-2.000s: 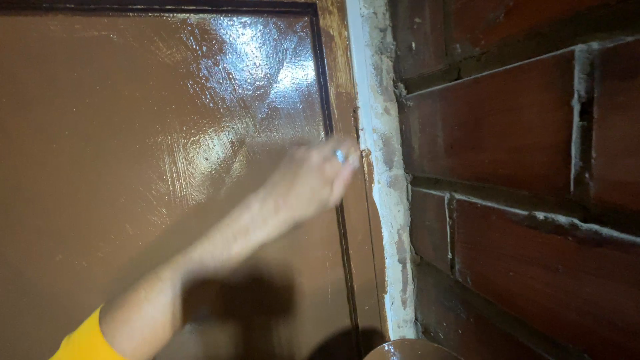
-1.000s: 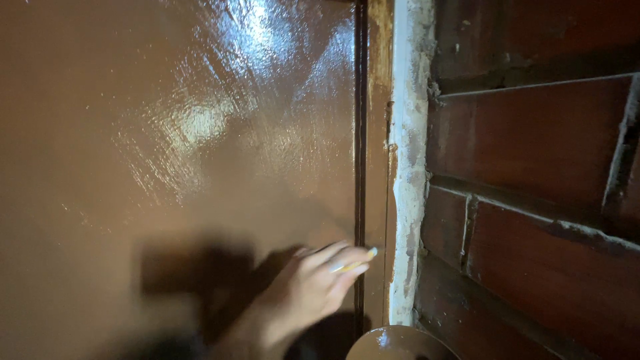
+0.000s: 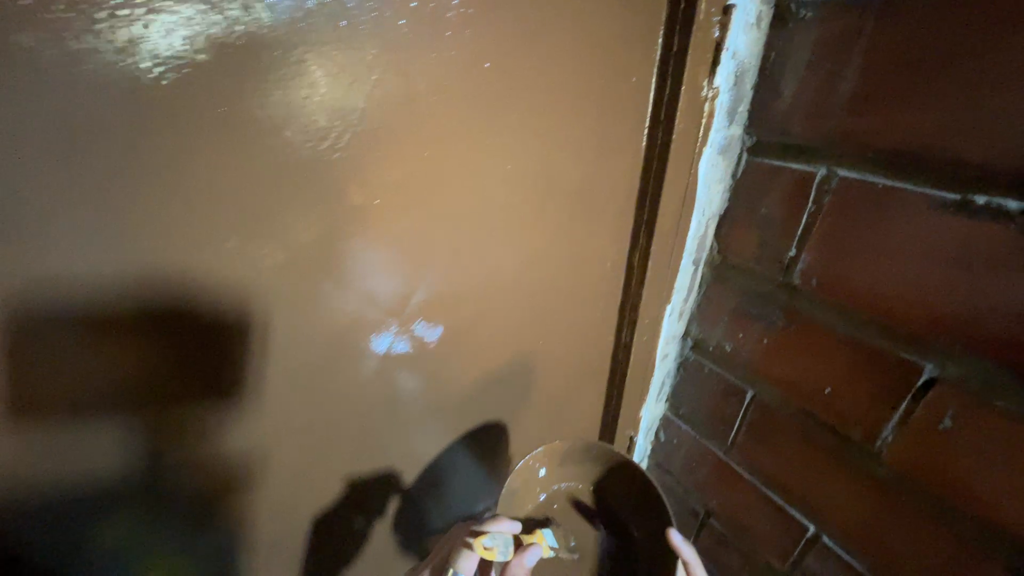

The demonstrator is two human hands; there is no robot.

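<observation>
At the bottom of the head view my left hand (image 3: pixel 480 552) grips a small paintbrush (image 3: pixel 512 546) with a yellow handle, its head over a round container of brown paint (image 3: pixel 560 472). A finger of my right hand (image 3: pixel 682 552) touches the container's right rim; the rest of that hand is out of frame. Behind them stands a glossy brown painted door panel (image 3: pixel 480 240), with a dark groove (image 3: pixel 640 264) along its right side and a narrow brown frame strip (image 3: pixel 678 200) beside it.
A rough whitish strip (image 3: pixel 708 208) runs down between the brown frame and the dark red brick wall (image 3: pixel 920 272) at the right. Shadows of the hand and container fall on the lower panel.
My left hand with the brush has moved down from the panel's right edge to the paint container. A finger of my right hand has come into view. The view has tilted down.
</observation>
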